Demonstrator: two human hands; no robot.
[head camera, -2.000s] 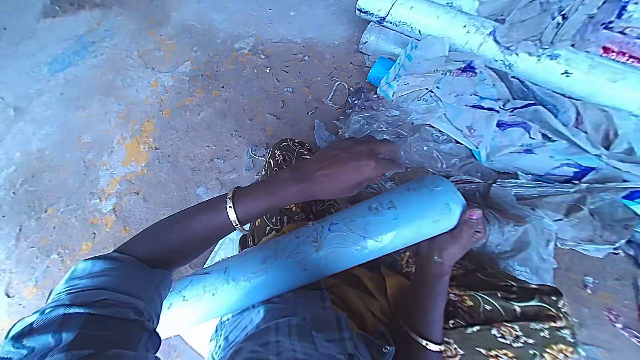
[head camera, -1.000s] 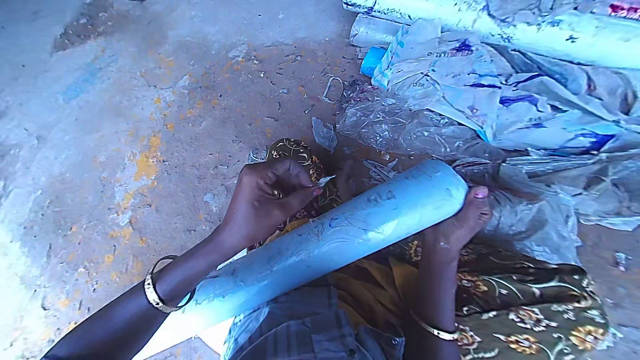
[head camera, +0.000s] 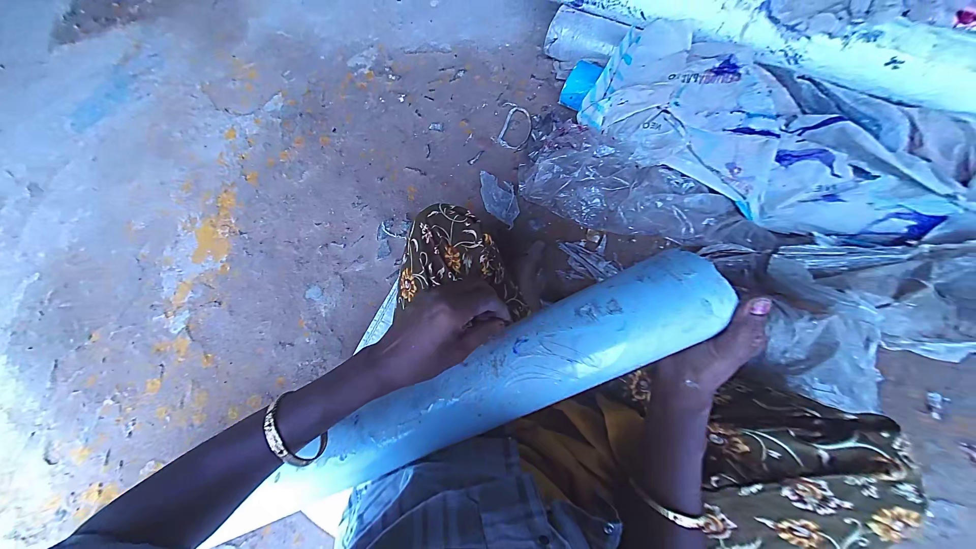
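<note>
Across my lap lies a smooth light-blue cylinder (head camera: 564, 343) with scuffs and faint marks, slanting from lower left to upper right. My right hand (head camera: 713, 362) holds its far right end, the thumb over the rim and the other fingers hidden beneath. My left hand (head camera: 450, 328) rests along the upper side of the cylinder near its middle, fingers curled inward; the fingertips are partly hidden, and whether they pinch anything is not visible. Each wrist wears a bangle. Beside the left hand rises a knee under dark floral cloth (head camera: 450, 255).
Crumpled printed plastic sheeting (head camera: 762, 145) and clear plastic film (head camera: 610, 183) lie at the upper right. Behind them is a long pale cylinder (head camera: 877, 61), with a blue cylindrical end (head camera: 581, 84) nearby. Small scraps and a thin loop (head camera: 515, 127) lie on the stained floor (head camera: 305, 191).
One second ago my left hand was raised above the cylinder with a small pale scrap between its fingertips; now it is down against the cylinder. My right hand stays at the cylinder's end.
</note>
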